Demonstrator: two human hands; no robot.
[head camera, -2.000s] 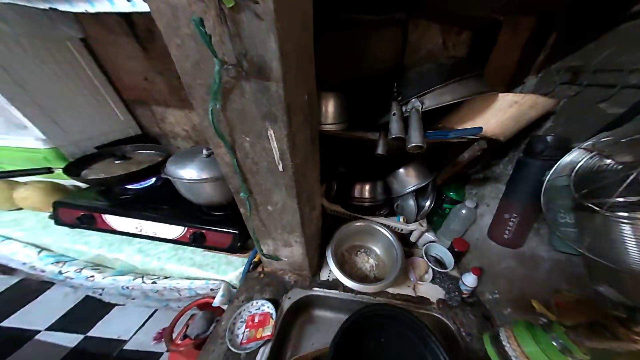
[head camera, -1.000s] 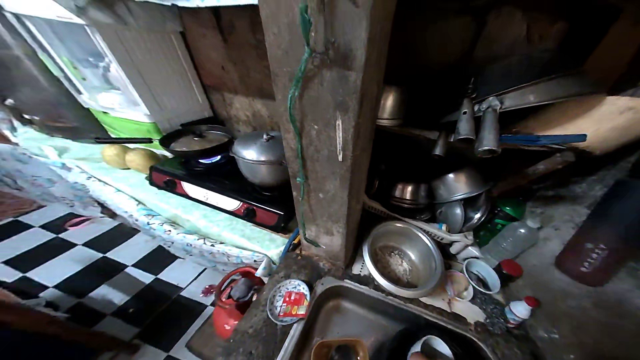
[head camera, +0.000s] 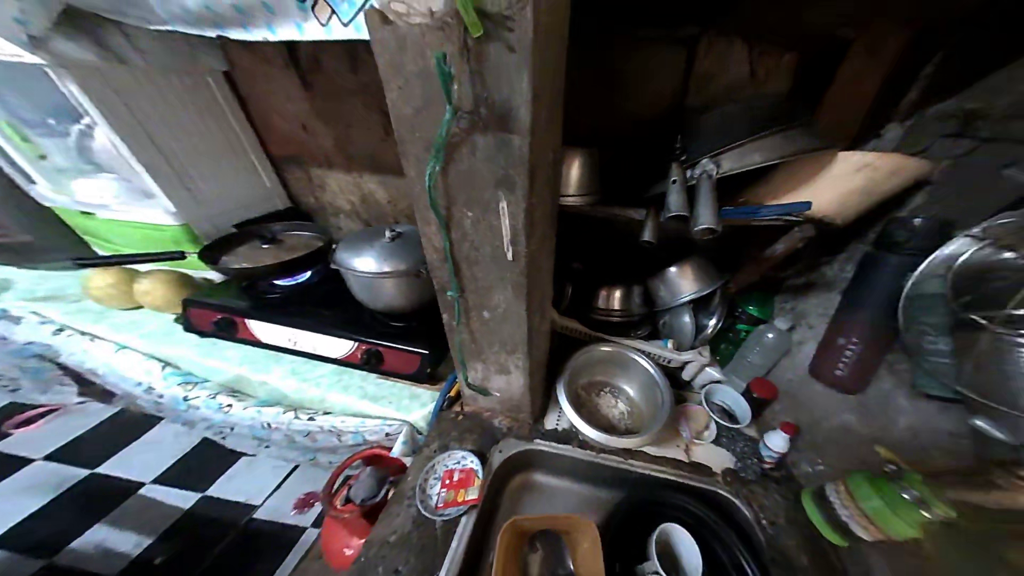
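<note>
Neither my left hand nor my right hand is in view. A frying pan (head camera: 268, 250) with a lid sits over a blue flame on the left of a two-burner gas stove (head camera: 316, 340). A lidded metal pot (head camera: 386, 276) stands on its right burner. Below, the metal sink (head camera: 552, 464) holds a dark basin (head camera: 732, 512), a tan plastic container (head camera: 586, 532) and a white mug (head camera: 676, 548). Behind the sink, a metal bowl (head camera: 620, 424) has pale residue at its bottom.
A concrete post (head camera: 512, 264) stands between stove and dish rack. Metal bowls (head camera: 684, 284) and pans crowd the rack. A dark tumbler (head camera: 852, 328), a clear bottle (head camera: 760, 352) and a red-capped bottle (head camera: 776, 444) stand right. A red container (head camera: 344, 532) is beside the sink.
The view has swung left and then partly back right. The tan container and white mug, out of view in the earliest frame, show in the sink now.
</note>
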